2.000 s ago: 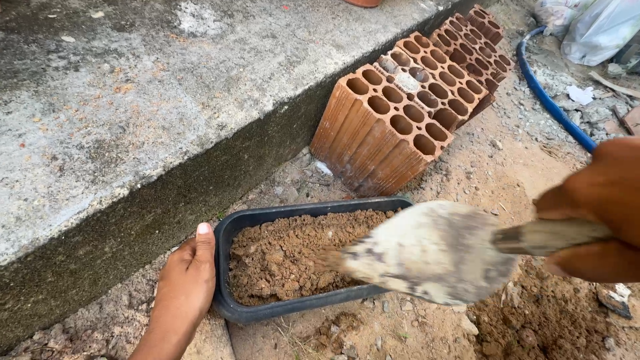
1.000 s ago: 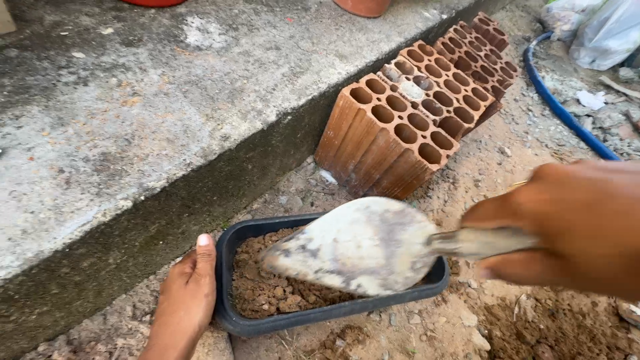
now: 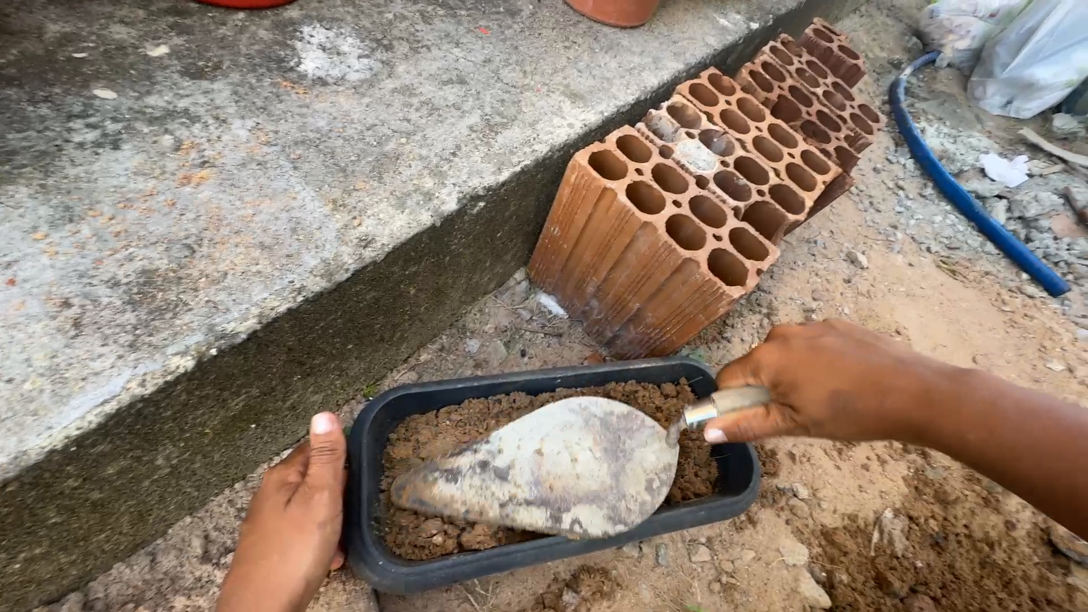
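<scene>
A black rectangular planter [image 3: 544, 557] with brown soil [image 3: 463, 421] in it stands on the ground. At its left end, my left hand [image 3: 293, 510] grips the wall, thumb up along the outer side near the rim. My right hand [image 3: 790, 387] is closed around the handle of a mason's trowel [image 3: 561, 463], at the planter's right end. The pale, stained metal blade lies almost flat over the soil, its tip toward the left end. The blade hides much of the soil beneath it.
A raised concrete ledge [image 3: 255, 212] runs along the planter's far left side. Hollow clay bricks [image 3: 646, 255] lean in a row beside it. Loose soil [image 3: 943, 544] lies at the lower right. A blue hose [image 3: 960, 183] and plastic bags [image 3: 1033, 59] are at the upper right.
The trowel has moved left and down from over the planter's right side to lie over the soil inside. My left hand has stayed at the planter's left end.
</scene>
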